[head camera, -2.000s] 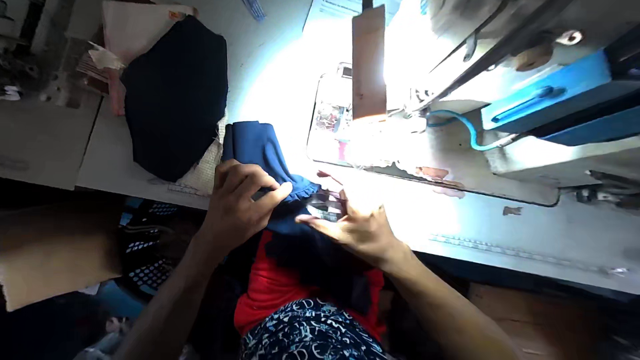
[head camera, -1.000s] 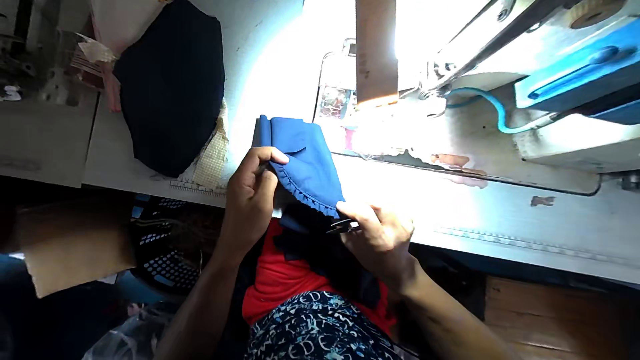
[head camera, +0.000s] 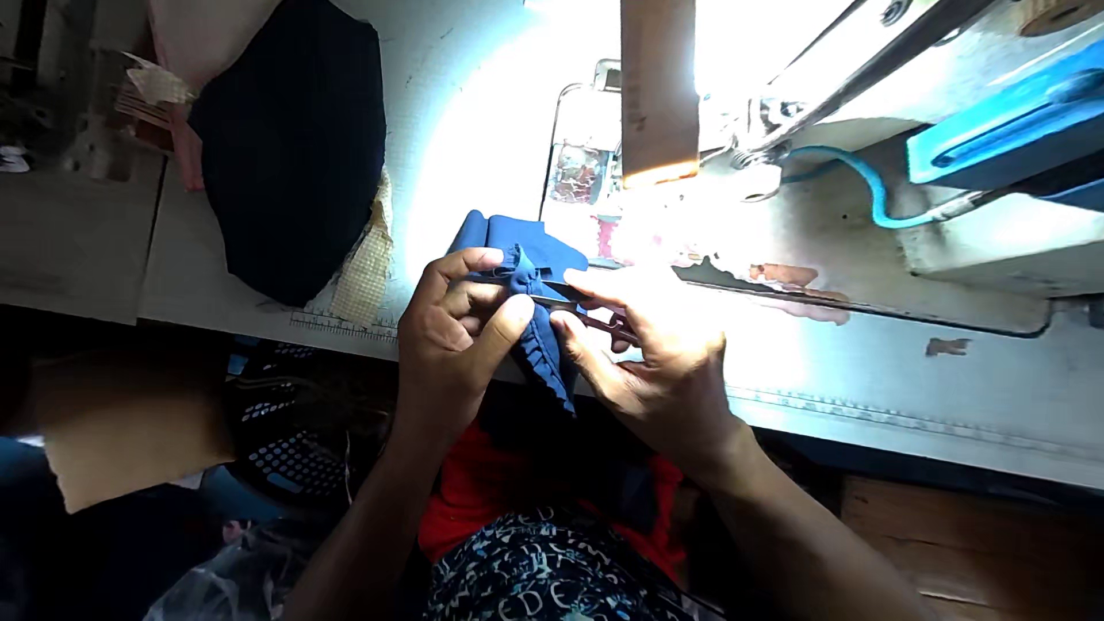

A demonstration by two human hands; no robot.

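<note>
A folded piece of blue fabric [head camera: 539, 246] with a notched, puckered seam edge is between my hands, just off the front of the sewing table. My left hand [head camera: 457, 328] pinches the fabric at its left side, thumb and fingers on the seam. Small metal scissors or thread snips [head camera: 595, 321] are in my right hand [head camera: 660, 345], their blades pointing left at the seam beside my left thumb. How far the blades are apart is hard to tell. Part of the fabric's notched edge hangs down below my fingers.
Behind my right hand stands a sewing machine [head camera: 880, 155] with a blue air tube [head camera: 871, 177]. A brown strip [head camera: 660, 95] hangs before it. Dark fabric [head camera: 297, 147] lies on the table's left part. Cardboard [head camera: 129, 431] and a perforated basket [head camera: 297, 461] are below left.
The blue fabric, spread flat between my hands one second ago, is now bunched and turned, its notched edge pointing down. My hands have come closer together, and the blades now reach the seam.
</note>
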